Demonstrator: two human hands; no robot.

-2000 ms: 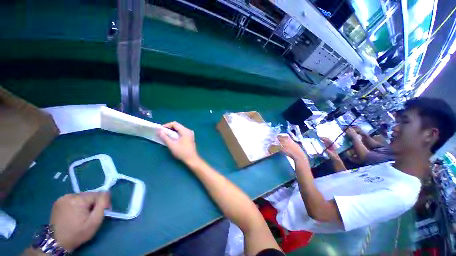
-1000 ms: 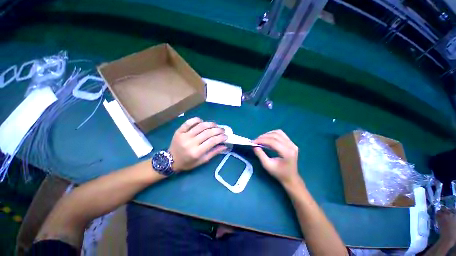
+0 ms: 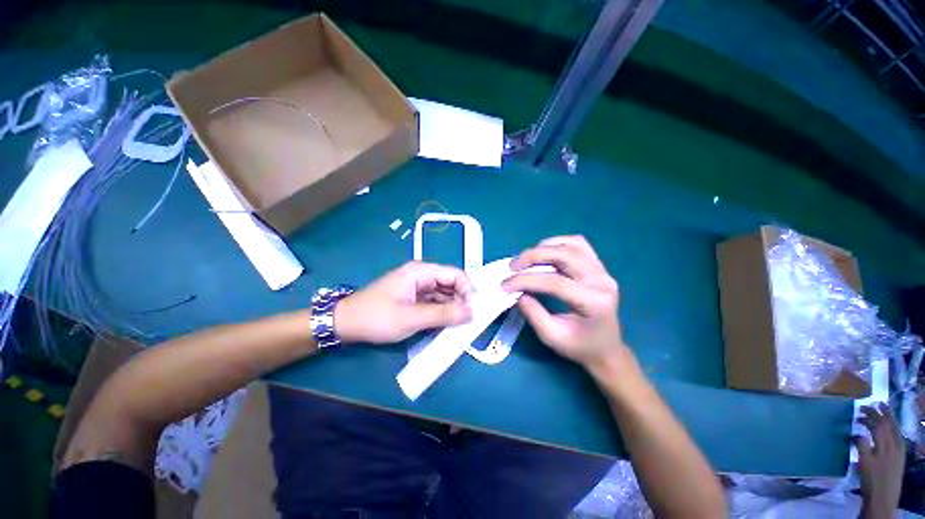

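A white oblong sheet [image 3: 436, 359] lies slanted between my hands, its lower end towards the bench's front edge. My right hand [image 3: 568, 294] grips its upper end between thumb and fingers. My left hand [image 3: 421, 304] is at its left side, fingertips bent together; whether they pinch the sheet or a small piece is hidden. One white plastic frame [image 3: 473, 243] lies on the bench behind the hands. A second frame [image 3: 494, 353] lies partly under the sheet and my right hand. Two small white scraps [image 3: 397, 225] and a thin yellow loop [image 3: 434, 215] lie near the first frame.
An open carton [image 3: 294, 132] is at upper left, a narrow white strip [image 3: 250, 235] beside it. A wire bundle [image 3: 89, 218] lies far left. A carton of clear bags [image 3: 749, 314] is right, near another person's hand [image 3: 880, 448]. A metal upright [image 3: 593, 76] stands behind.
The view has swung back from the right to the bench. My right hand has brought the white sheet in front of me. The sheet now slants down-left, and both frames show around it.
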